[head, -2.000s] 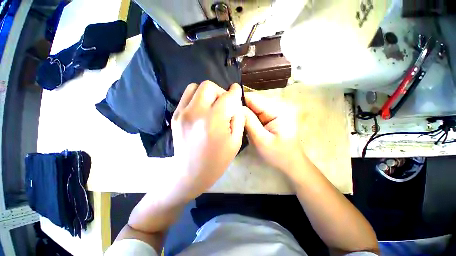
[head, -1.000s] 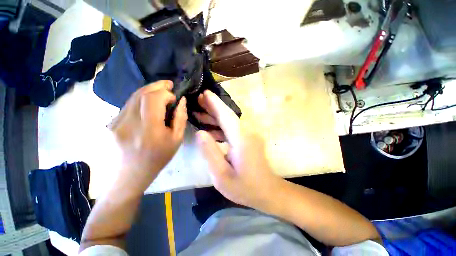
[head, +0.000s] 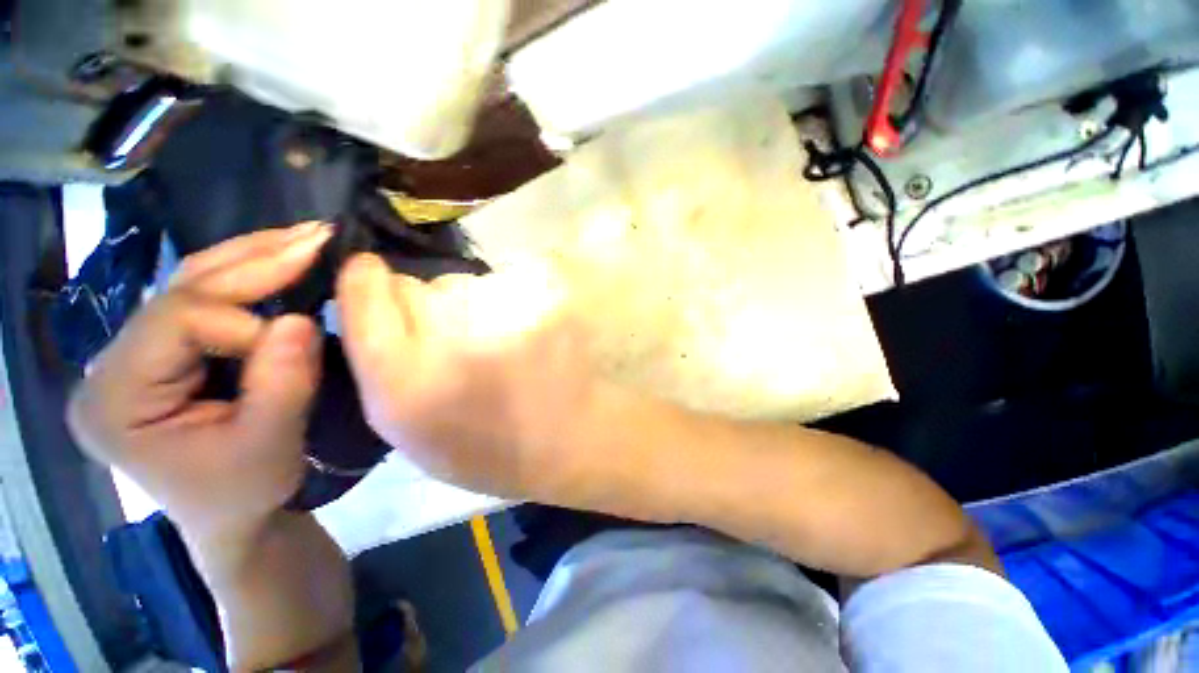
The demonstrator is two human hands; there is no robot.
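Note:
The black fabric workpiece (head: 230, 184) lies at the left, under and in front of the off-white sewing machine head (head: 355, 66). My left hand (head: 217, 381) is on it with thumb and fingers bent, pinching black fabric. My right hand (head: 447, 368) is close beside it, its fingertips at the same dark edge. The hands are slightly blurred and cover part of the cloth. A thin pale line shows on the lower part of the workpiece. The needle area is hidden.
Red-and-black snips (head: 898, 86) lie on the machine base at upper right, near black cables (head: 894, 217). A brown block (head: 487, 151) is beside the machine head. A round container (head: 1056, 270) is below the table at right. A blue bin (head: 1104, 552) is at lower right.
The view has swung so the machine and snips sit higher and further left. Both hands have moved left, and the right hand, apart a second ago, has closed in on the fabric edge.

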